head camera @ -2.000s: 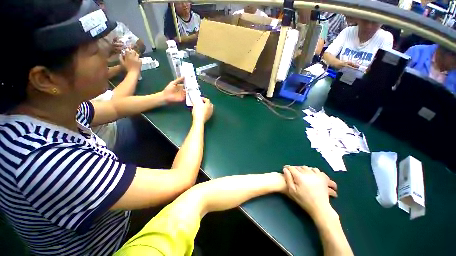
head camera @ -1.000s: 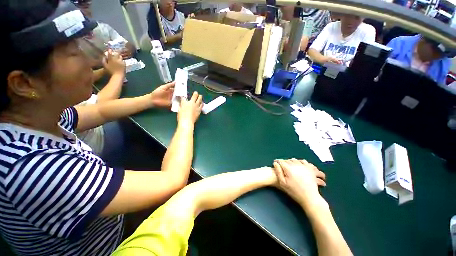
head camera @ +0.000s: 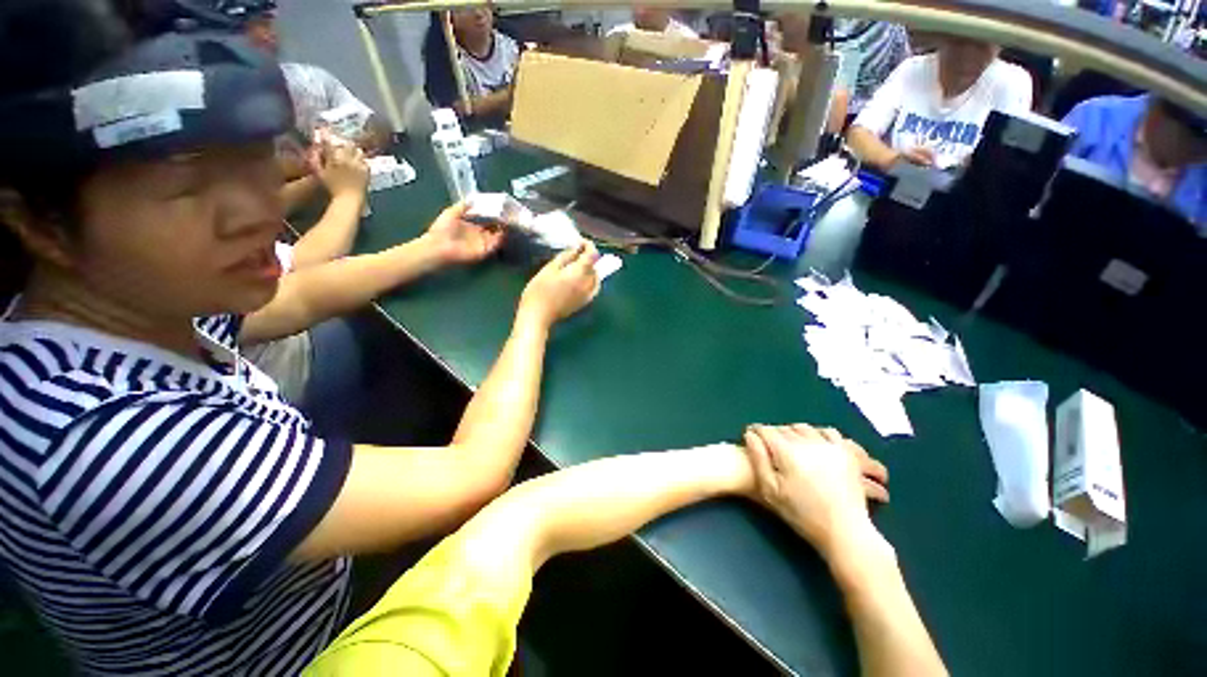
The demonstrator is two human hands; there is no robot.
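Note:
My left hand lies on the green table, mostly hidden under my right hand; only some fingertips show. My right hand rests flat across it, with no object seen in it. A narrow white unit box lies to the right of my hands, its near end flap open. A white wrapped product lies just left of that box, close beside it. A loose pile of white leaflets lies beyond my hands.
A neighbour at left handles a white box over the table. A brown corrugated box, blue bin, cables and black bins stand or lie farther back. People sit across the table.
The neighbour has turned their head towards me and lowered and tilted the white box in their hands. The view has shifted slightly. My hands keep the same pose on the table.

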